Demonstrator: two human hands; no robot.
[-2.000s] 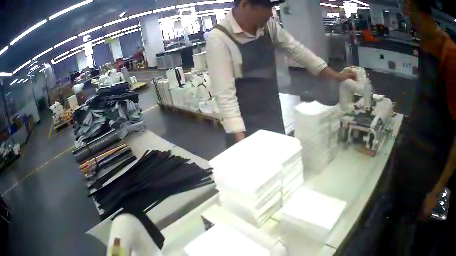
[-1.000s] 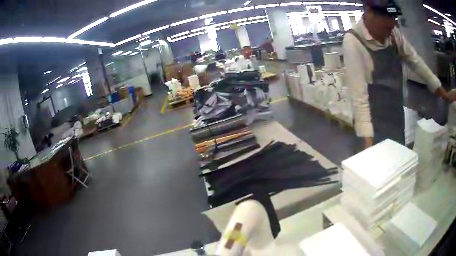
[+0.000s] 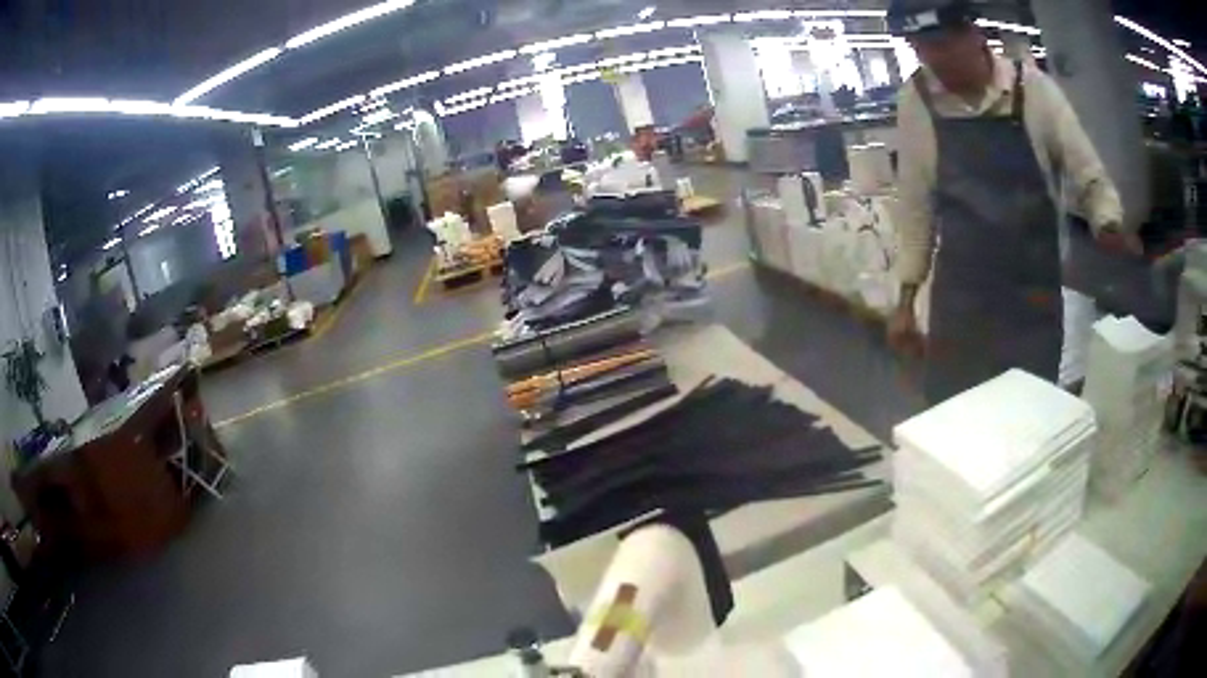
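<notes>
Neither of my hands is in the picture. Nearest in front of me is the cream-white machine arm point(image 3: 672, 583), with a brown and yellow tape patch point(image 3: 616, 620) on it. A small dark knob point(image 3: 526, 641) shows left of the arm at the bottom edge. A tall stack of white panels point(image 3: 995, 431) stands on the pale table to the right, with a low pile of panels point(image 3: 1083, 592) beside it. More white panels point(image 3: 880, 641) lie nearer, cut off by the bottom edge. A white stack top point(image 3: 274, 668) just shows at the bottom left.
Black strips point(image 3: 688, 457) lie fanned on the bench behind the arm. Brown and grey material piles point(image 3: 596, 272) lie beyond them. A person in a dark apron point(image 3: 995, 225) stands behind the panel stacks. Another white stack point(image 3: 1125, 397) stands farther right. A brown desk point(image 3: 113, 464) is at left.
The view has swung left, so the table and panel stacks now sit farther right. The person in the apron has turned more towards me and has drawn an arm back from the second machine.
</notes>
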